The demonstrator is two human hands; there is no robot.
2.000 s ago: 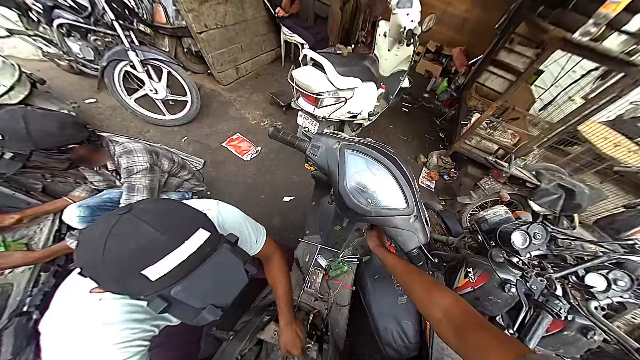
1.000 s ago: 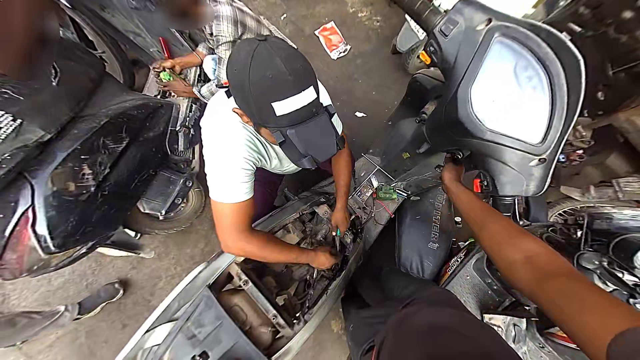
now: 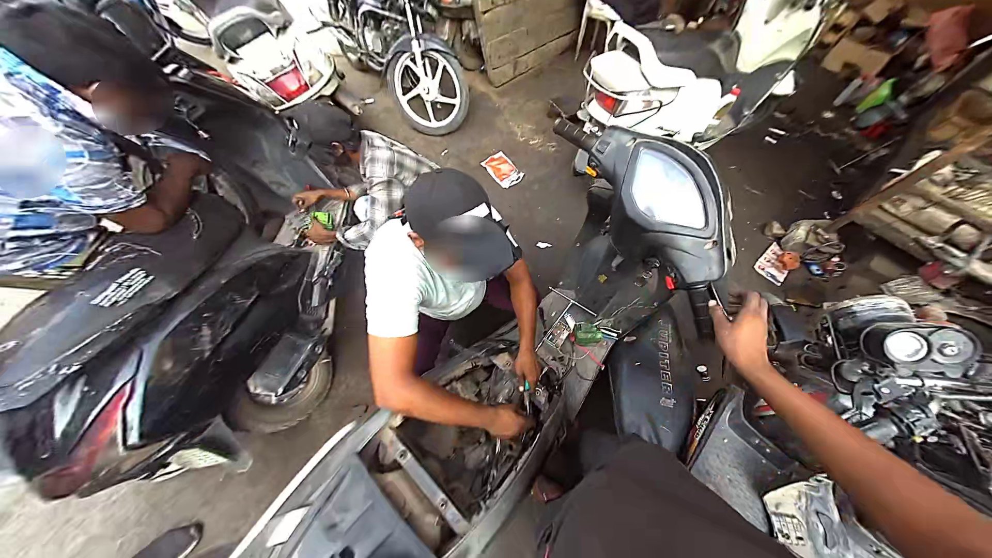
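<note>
My right hand (image 3: 742, 332) is at the scooter's right handlebar grip (image 3: 702, 310), with the thumb beside the brake lever and the fingers raised off the grip. The scooter's instrument panel (image 3: 671, 188) lies up and left of it. Below are the ignition area and the dark front panel (image 3: 655, 372). My left hand is out of view. On the scooter's footboard (image 3: 583, 380) sit a green part (image 3: 587, 334) and loose wires. A co-worker in a black cap holds a green-handled tool (image 3: 528, 387) over the uncovered body (image 3: 418, 473) of the scooter.
Parked motorcycles (image 3: 914, 364) crowd the right side. A black scooter (image 3: 178, 333) stands at the left, with two more people near it. A white scooter (image 3: 666, 70) and a motorcycle wheel (image 3: 427, 93) are farther back. A red packet (image 3: 502, 169) lies on the ground.
My right hand has moved from the area below the instrument panel to the right handlebar grip. The view has shifted strongly between frames.
</note>
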